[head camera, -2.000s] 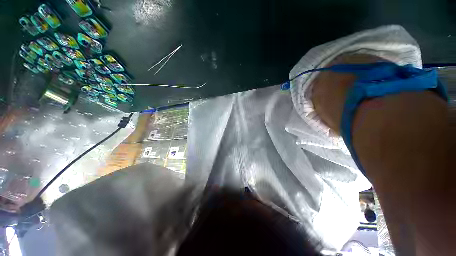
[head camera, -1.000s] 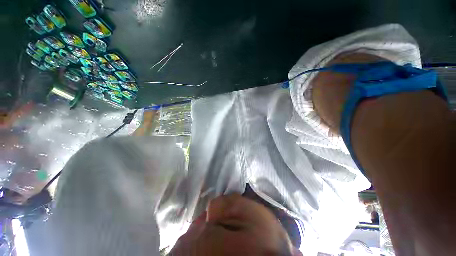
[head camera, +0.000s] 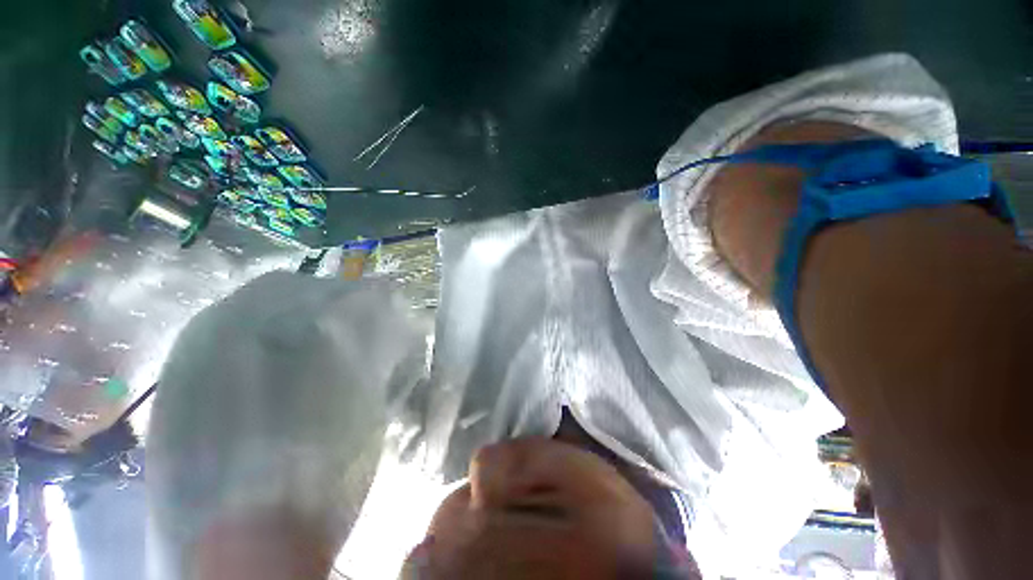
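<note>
Many small teal-edged modules (head camera: 170, 102) lie clustered on the dark green bench mat at the upper left. A spool with a pale shiny centre (head camera: 165, 213) is below them. My right hand (head camera: 923, 374) is very near the camera at the right, dark and cut off, fingers not visible. Its wrist wears a blue strap (head camera: 895, 181) below a white sleeve cuff. A blurred skin-toned patch at the lower left, perhaps my left hand (head camera: 266, 549), is at the bottom edge by a blurred white sleeve (head camera: 272, 374); its fingers cannot be made out.
Thin silver strands (head camera: 389, 136) and a silvery scatter (head camera: 346, 28) lie on the mat (head camera: 510, 102). A person in a white garment (head camera: 555, 306) appears upside down at the centre, head at the bottom. Bright lights show below. A blue cord runs from the strap.
The modules, spool and strands have shifted slightly right in the picture. The blurred white sleeve at the lower left has risen. The person's head at the bottom shows brighter. My right hand stays in place.
</note>
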